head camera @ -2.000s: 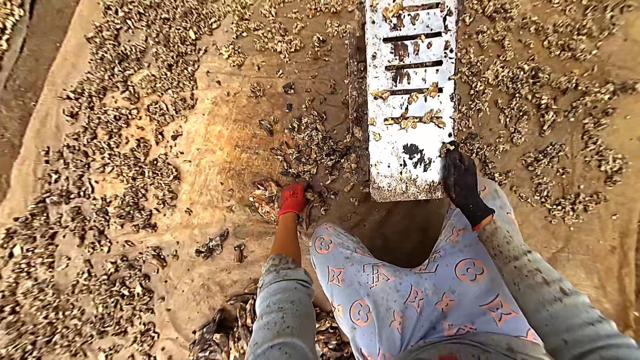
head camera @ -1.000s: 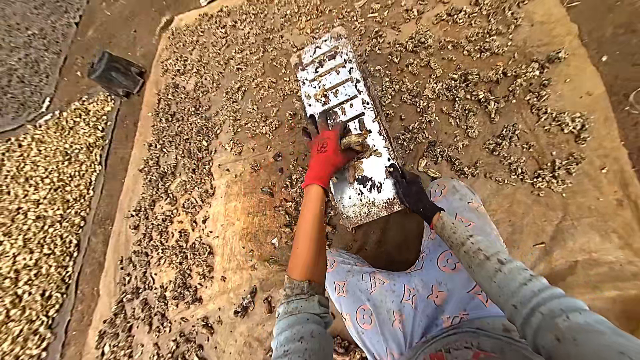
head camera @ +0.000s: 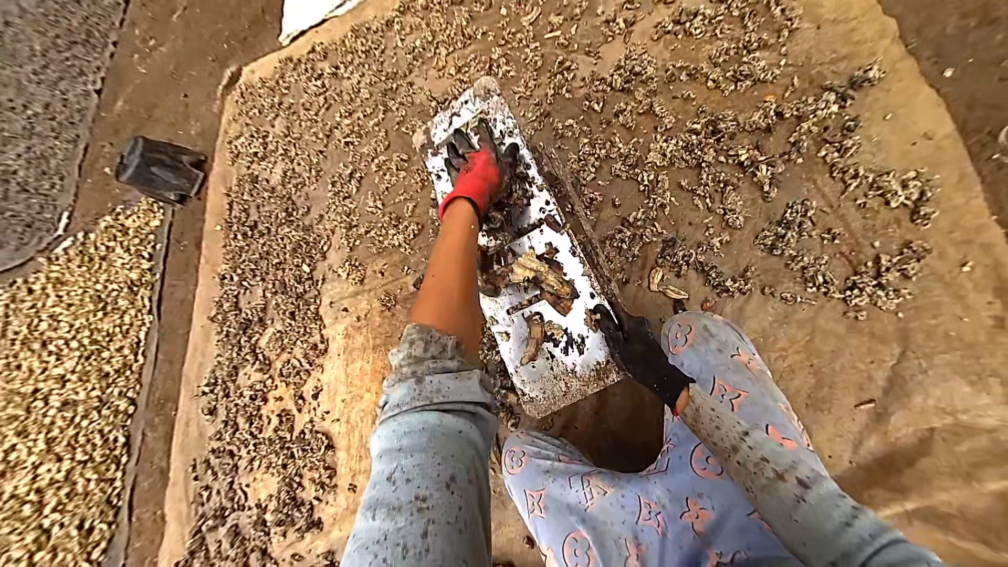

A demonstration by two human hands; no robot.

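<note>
A long white slotted board (head camera: 587, 354), smeared with dark residue, lies aslant in front of my knees. My left hand (head camera: 480, 169), in a red glove with dark fingers, presses flat near the board's far end, over dark plant pieces; what lies under the palm is hidden. My right hand (head camera: 642, 354), in a black glove, grips the board's near right edge. Pale and brown sliced pieces (head camera: 539, 276) rest on the middle of the board, and one brown piece (head camera: 533, 339) lies nearer its lower end.
Chopped, drying pieces (head camera: 709, 150) are strewn over a brown ground sheet (head camera: 906, 378) all around the board. A black container (head camera: 161, 169) lies at the left beyond the sheet's edge. Below it is a thick spread of pale pieces (head camera: 71, 354). My knees flank the board's near end.
My left hand was down on the sheet at the board's left, then came onto the board's middle with a piece, and is now at its far end. The right hand stays at the near edge. The view has shifted.
</note>
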